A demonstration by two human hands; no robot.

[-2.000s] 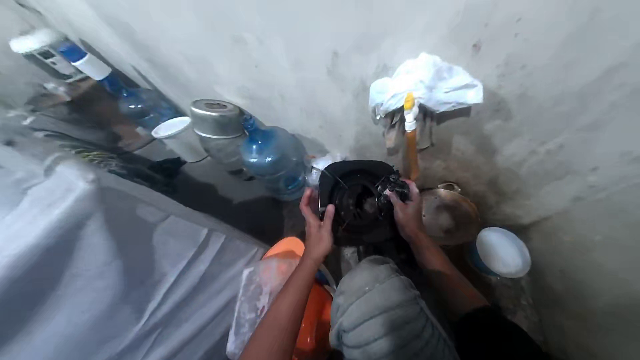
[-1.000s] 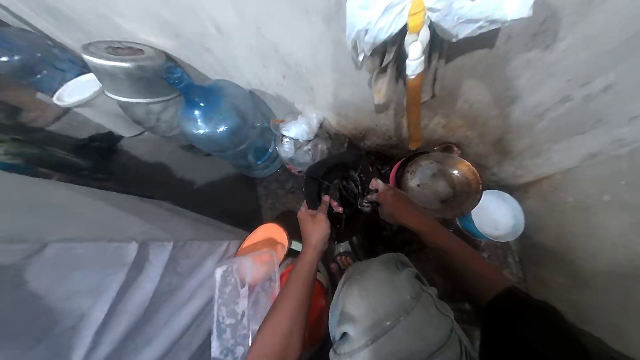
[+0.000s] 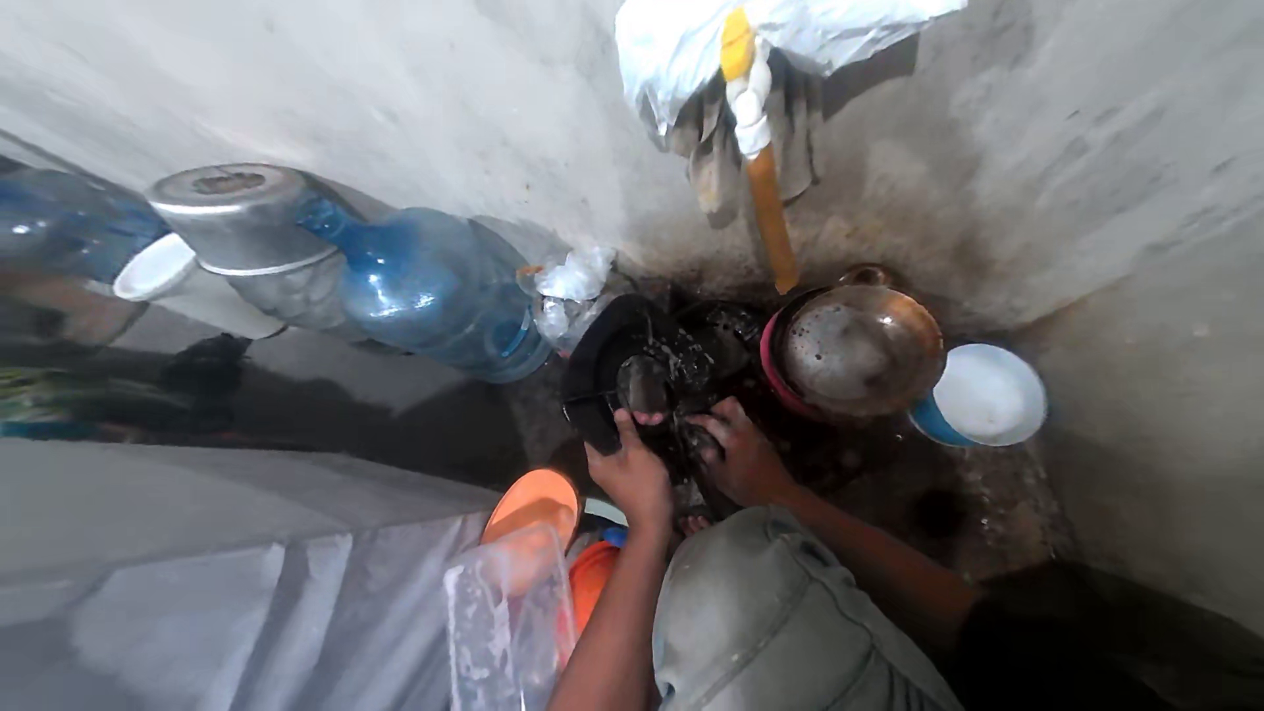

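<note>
My left hand [image 3: 632, 474] grips the near rim of a round black piece with a hole in its middle [image 3: 597, 365], which is tilted up and wet. Close on its right, my right hand [image 3: 741, 456] is bent over something dark and wet; what its fingers hold is too dark to make out. Beyond the right hand rests a worn metal pan [image 3: 859, 351] on a pink-rimmed vessel. A yellow-handled tap [image 3: 737, 44] with a brown pipe piece [image 3: 770, 217] hangs above on the wall.
Blue water jugs [image 3: 425, 286], a metal pot [image 3: 232, 212] and a white bucket [image 3: 163, 272] line the wall at left. A blue-and-white tub [image 3: 987, 395] stands right. A clear plastic container [image 3: 504, 612] and orange vessel [image 3: 538, 504] are near my left forearm. Crumpled plastic [image 3: 578, 276] lies by the jug.
The black piece lay flatter between my hands two seconds ago; it is now tilted, on the left, in my left hand. My right hand has come off its right edge. The view has moved closer.
</note>
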